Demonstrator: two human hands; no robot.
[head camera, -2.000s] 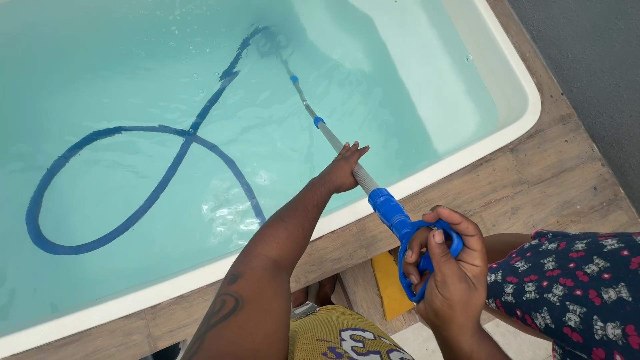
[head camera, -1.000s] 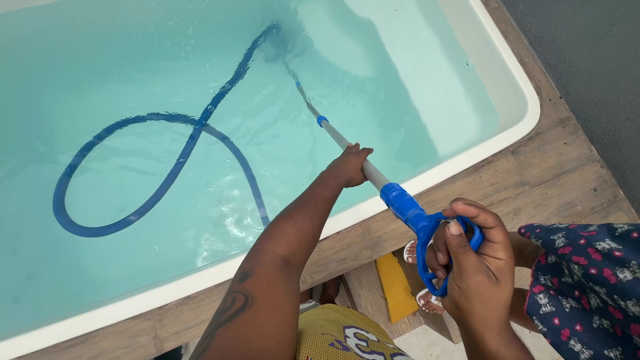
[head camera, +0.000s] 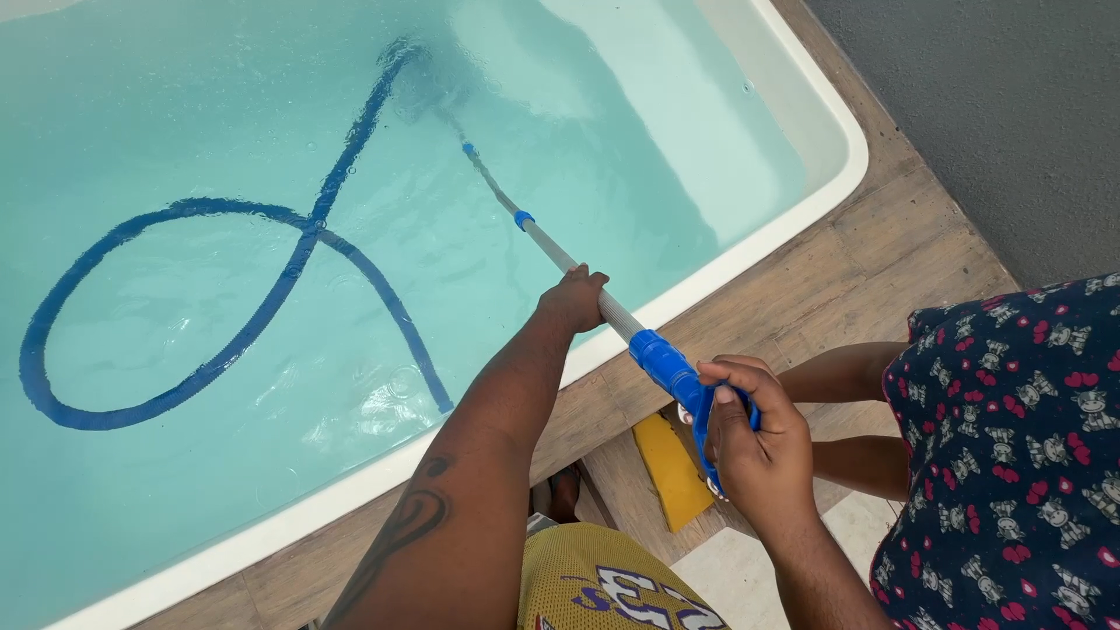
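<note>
A grey telescopic pole (head camera: 549, 244) with blue collars slants down into the pool water (head camera: 560, 175). My left hand (head camera: 574, 299) is closed around its shaft, just over the pool's white rim. Nearer to me, my right hand (head camera: 759, 429) holds the blue loop handle (head camera: 705, 420) at the pole's upper end; part of the handle is hidden behind the fingers. A ribbed blue hose (head camera: 289, 271) crosses itself in one big loop in the water, its far end close to the pole's submerged end. What is fitted to that end is blurred by ripples.
The white pool rim (head camera: 822, 197) has a wood-look tiled border (head camera: 884, 236) around it. At right stands another person in a dark patterned garment (head camera: 1006, 446), legs close to my right hand. A yellow wedge-shaped piece (head camera: 669, 477) lies below the handle. A dark grey surface (head camera: 980, 114) fills the upper right.
The hose loop has shifted and spread in the water. Beside my right hand, the other person's patterned garment has come further into view. Both my hands stay on the pole.
</note>
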